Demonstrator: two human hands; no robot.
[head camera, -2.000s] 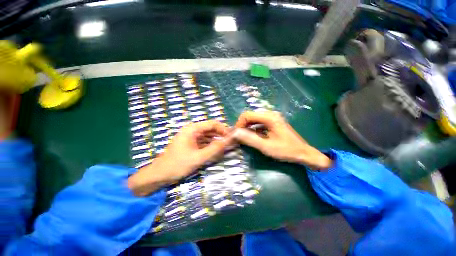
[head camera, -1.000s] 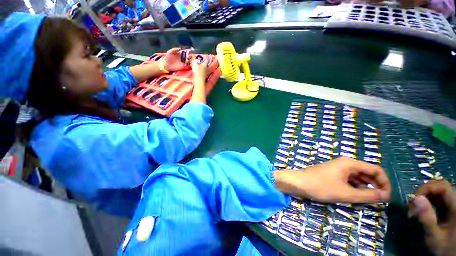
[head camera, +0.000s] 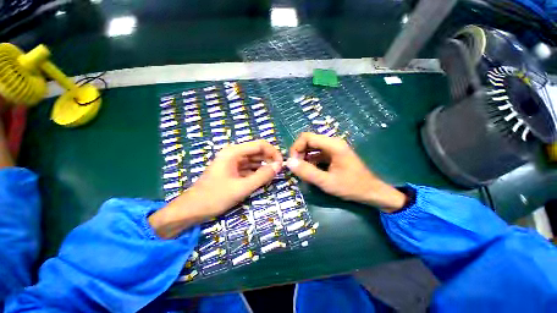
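Observation:
My left hand (head camera: 229, 182) and my right hand (head camera: 339, 170) meet fingertip to fingertip above the right side of a full clear tray (head camera: 227, 238). Between the fingertips is a tiny whitish piece (head camera: 284, 163), likely a small battery cell, pinched from both sides and mostly hidden. The full tray holds columns of small white cells with yellow ends. A second clear tray (head camera: 360, 104) lies behind and to the right, with a small group of cells (head camera: 314, 112) in it and a flat green piece (head camera: 325, 77) near its back.
A yellow desk fan (head camera: 76, 105) stands at the left. A dark grey drum dispenser (head camera: 479, 137) with fanned white strips stands at the right, near a metal post (head camera: 417, 33). A white scrap (head camera: 393, 80) lies by the pale rail (head camera: 165, 74). A neighbour's blue sleeve (head camera: 19, 226) is at far left.
The view has swung back right from the neighbour and red tray. My hands, apart a second ago, are together at the fingertips, much as two seconds ago.

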